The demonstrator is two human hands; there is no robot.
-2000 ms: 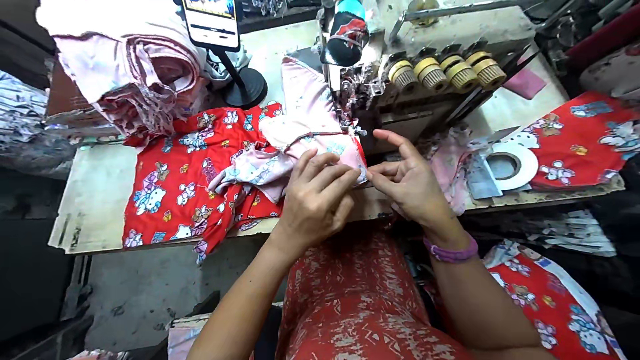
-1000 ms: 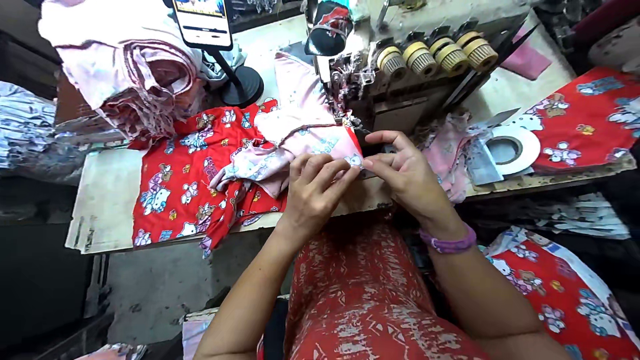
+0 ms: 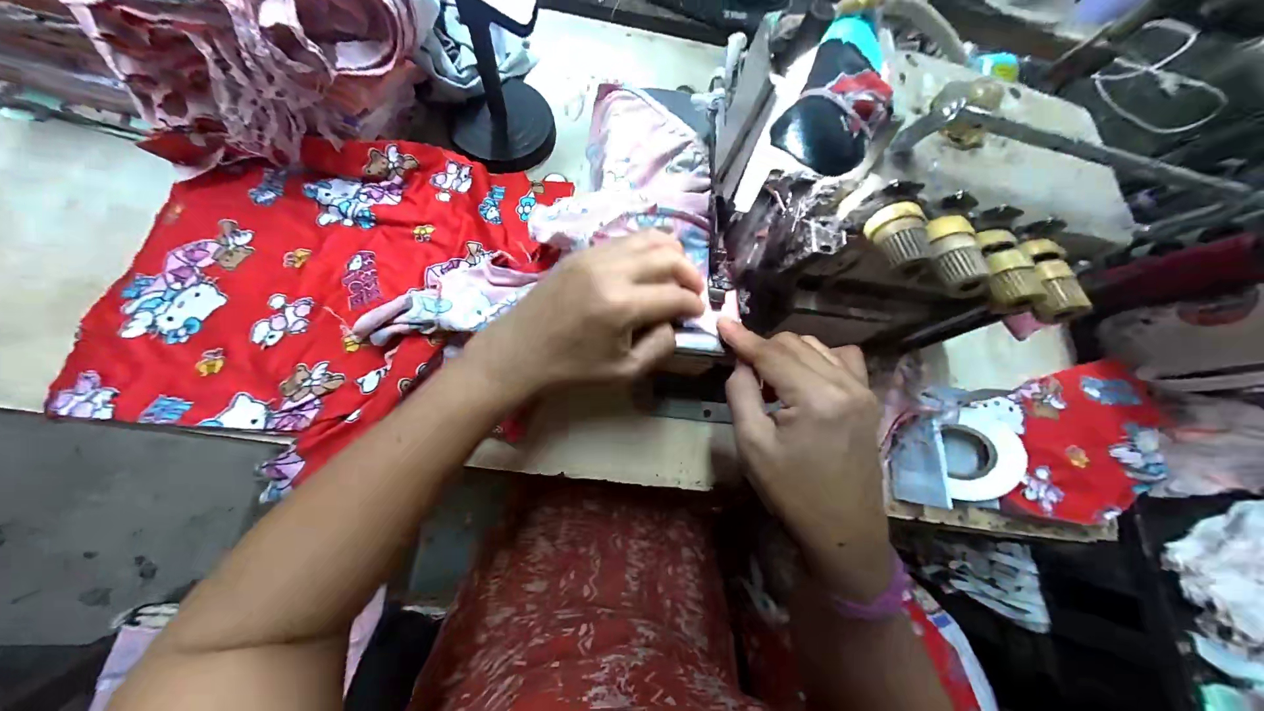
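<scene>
My left hand (image 3: 617, 311) rests on the pink printed fabric (image 3: 652, 158), its fingers bent close to the needle area of a sewing machine (image 3: 1007, 148). At the fabric's front corner, my right hand (image 3: 805, 425) pinches the edge between thumb and forefinger, just in front of the presser foot (image 3: 723, 281). The fabric lies partly under the foot, and its far end stretches back along the machine bed. Left of my left hand, red cloth with printed cartoon figures (image 3: 257, 296) is spread on the table, joined or overlapped by bunched pink cloth; which one, I cannot tell.
A rolled pink fabric bundle (image 3: 296, 59) and a black phone stand (image 3: 504, 128) are at the back left. Yellow-topped tension dials (image 3: 953, 247) line the machine. At right lie a roll of white tape (image 3: 987, 449) and more red printed cloth (image 3: 1086, 444) near the table edge (image 3: 1017, 521).
The right hand's raised fingers have curled in, and it now pinches the fabric edge beside the presser foot. The left hand has moved from the front edge onto the fabric. The view has shifted closer.
</scene>
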